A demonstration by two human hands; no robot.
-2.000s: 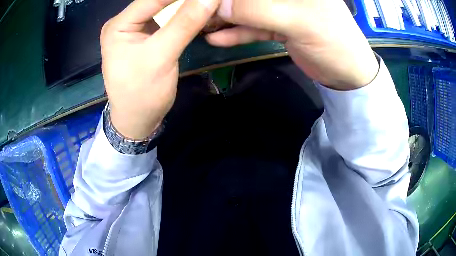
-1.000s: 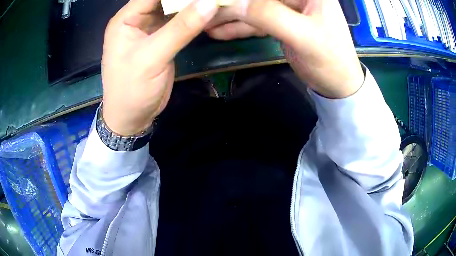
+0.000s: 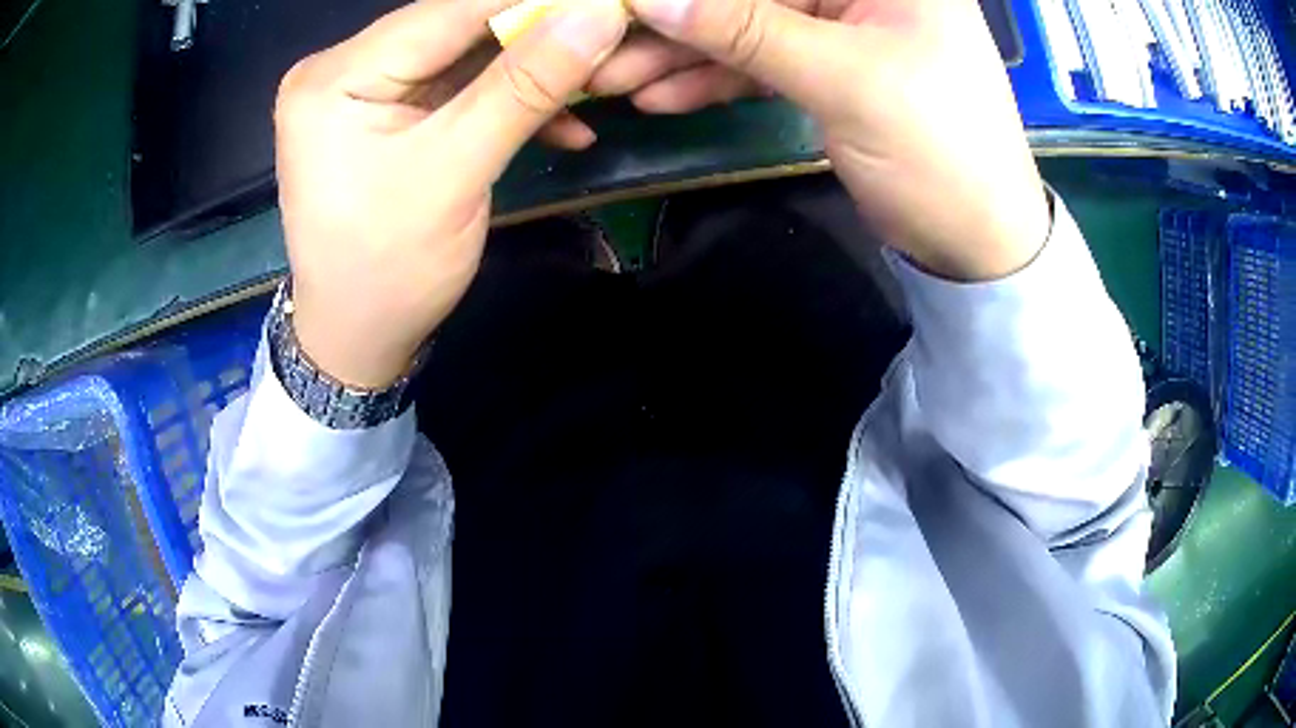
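My left hand (image 3: 412, 171) and my right hand (image 3: 895, 114) meet at the top edge of the view, fingertips together, partly cut off by the edge. My left thumb and fingers pinch a small pale yellow piece of abrasive paper (image 3: 520, 20). My right thumb and fingers are closed together beside it; what they hold is hidden by the fingers. A silvery shaft (image 3: 184, 20) lies on the black tray (image 3: 199, 142) at the upper left.
Bright rods (image 3: 1187, 50) lie in the blue tray (image 3: 1087, 120) at upper right. The green bench edge (image 3: 682, 178) curves below my hands. Blue crates stand at lower left (image 3: 85, 569) and right (image 3: 1262, 341), with a round black object (image 3: 1177, 477) at right.
The paper shows smaller and yellower between my left fingertips than before. Both hands have shifted slightly, and my left fingers show below the thumb.
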